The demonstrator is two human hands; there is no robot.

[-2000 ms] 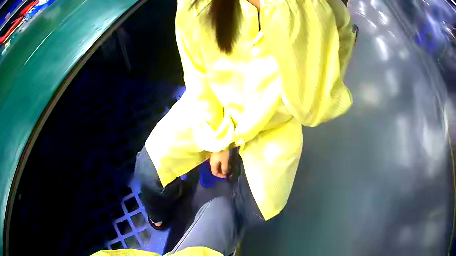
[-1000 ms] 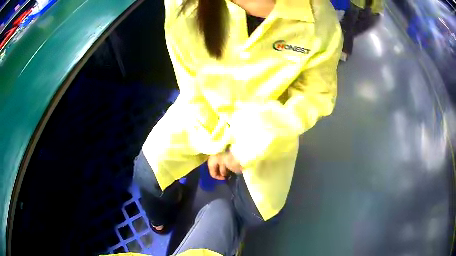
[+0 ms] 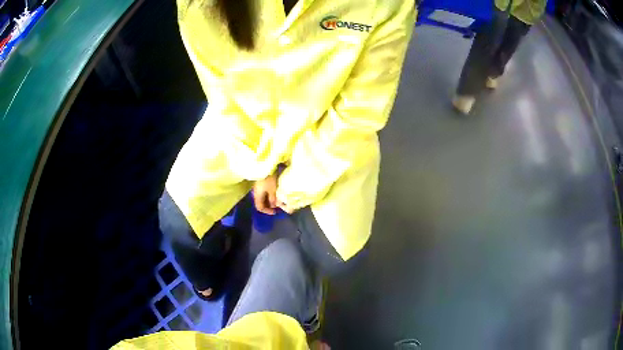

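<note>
Neither of my hands can be made out in the head view. My yellow smock (image 3: 225, 336) shows at the bottom edge, with a grey-blue trouser leg (image 3: 277, 284) beyond it. A small skin-toned patch at the bottom edge by the trouser cuff is too cut off to identify. Directly in front, a seated person in a yellow smock (image 3: 294, 89) marked "HONEST" faces me, their hands (image 3: 266, 195) together in their lap. A bright blue surface (image 3: 268, 222), possibly a stool, shows just below those hands.
A green line surface (image 3: 34, 137) with a pale edge curves along the left. A blue lattice (image 3: 174, 294) lies low at the lower left. Grey floor (image 3: 471, 232) extends right. Another person's dark-trousered legs (image 3: 483, 58) stand at the upper right, near a blue object (image 3: 447, 19).
The view has shifted, so the seated person appears further left and higher. Their arm has lowered and the chest logo now shows. Another person's legs have come into fuller view at the upper right.
</note>
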